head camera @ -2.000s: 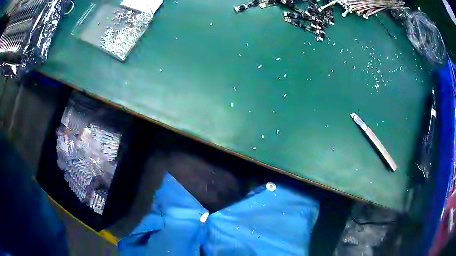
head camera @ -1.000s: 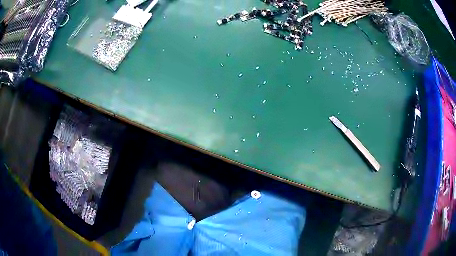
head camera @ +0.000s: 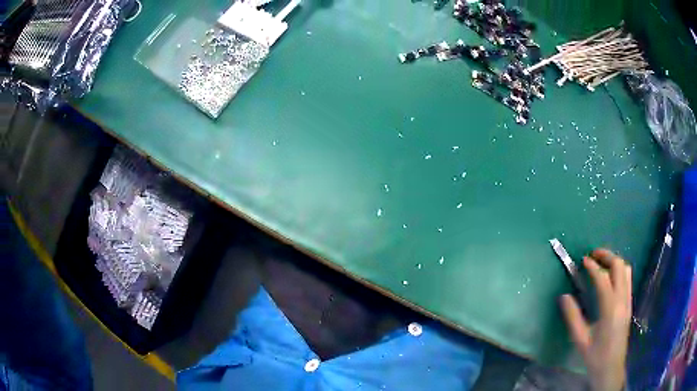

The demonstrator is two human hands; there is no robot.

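Note:
A slim silver blade or craft knife (head camera: 564, 255) lies on the green mat at the right. My right hand (head camera: 604, 313) is bare and comes in from the lower right edge. Its thumb and fingers are apart over the rear part of the blade, which is partly hidden. I see no closed grip; contact cannot be told. My left hand is out of the picture.
A clear screw bag (head camera: 222, 74) with a white plastic housing (head camera: 256, 21) lies upper left. Dark modules (head camera: 520, 76), a cable bundle (head camera: 600, 57) and crumpled film (head camera: 671, 114) lie upper right. White flecks dot the mat. A bin of pale parts (head camera: 137, 237) stands below the bench.
My right hand has come into view from the lower right and is now over the blade. The blade still lies in the same place on the mat. The camera view has shifted.

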